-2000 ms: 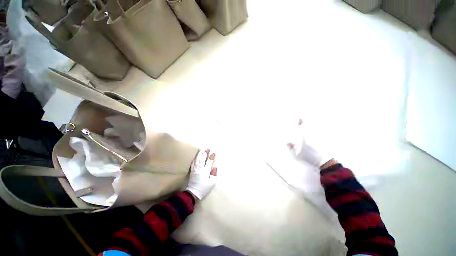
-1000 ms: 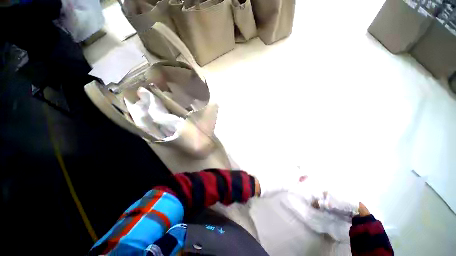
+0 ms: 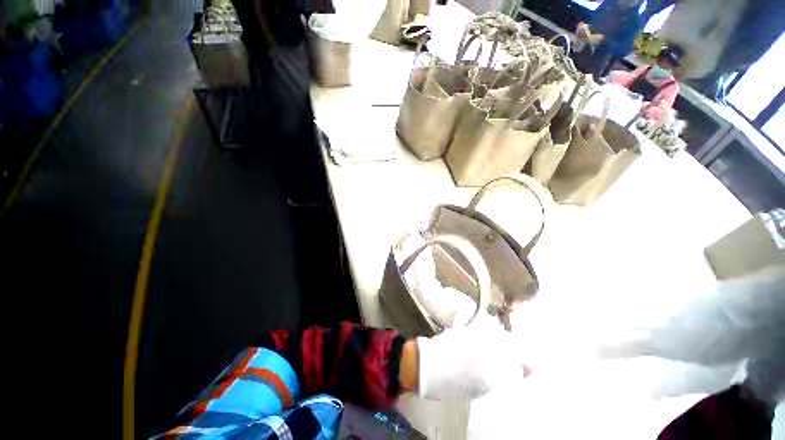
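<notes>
A taupe tote bag [image 3: 508,249] stands open on the pale table, with white tissue paper [image 3: 452,301] inside and its handles looped up. My left hand [image 3: 456,365], in a white glove, is just below the bag; glare hides most of its fingers and whether it grips anything. At the lower right my striped right sleeve shows, but my right hand cannot be made out behind a raised, blurred, translucent white sheet [image 3: 723,318].
Several taupe totes [image 3: 495,137] stand farther back on the table [image 3: 349,206]. White papers [image 3: 361,142] lie at its left edge. Another bag [image 3: 740,245] is at the right. Two people stand farther off, and a dark-clothed person is at the left, by the dark floor with yellow lines.
The view has swung up and left, showing more floor and room. The white sheet now shows raised at the right. The open bag stands more upright in view.
</notes>
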